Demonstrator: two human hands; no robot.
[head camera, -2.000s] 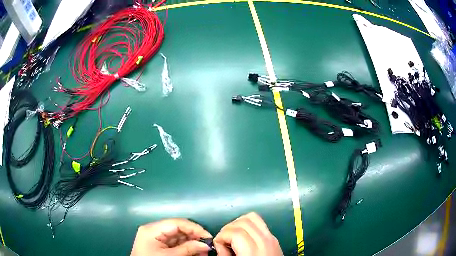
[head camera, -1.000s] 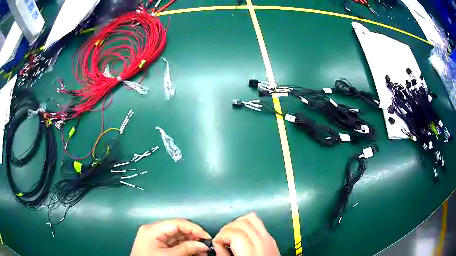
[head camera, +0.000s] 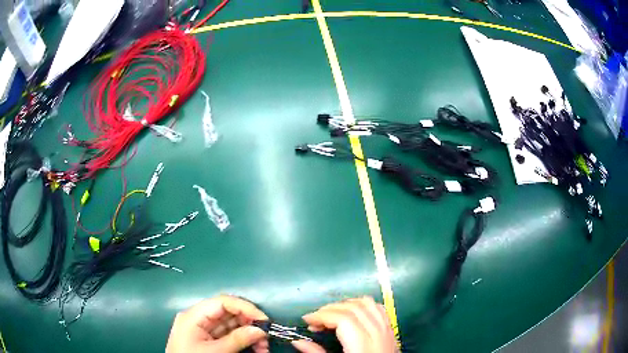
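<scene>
My left hand (head camera: 219, 328) is at the bottom edge, thumb and fingers pinching a small black connector housing (head camera: 262, 325). White-sleeved wires (head camera: 288, 332) run from the housing to my right hand (head camera: 354, 327), whose thumb and fingers hold the black wires. The housing is mostly hidden by my left fingertips. Both hands are cut off by the lower edge. A black wire harness (head camera: 463, 247) with a white label lies right of my right hand, its lower end trailing faintly towards that hand.
Several black harnesses (head camera: 413, 176) lie right of centre. A harness pile (head camera: 551, 134) sits on white paper (head camera: 490, 63) at the far right. A red wire coil (head camera: 186, 83), black cable coil (head camera: 56, 234) and loose black leads (head camera: 113, 258) lie left, with clear plastic pieces (head camera: 212, 208) beside them.
My hands have moved apart slightly, and white-sleeved wires now show between them. The whole view has shifted, so the things on the table appear further left.
</scene>
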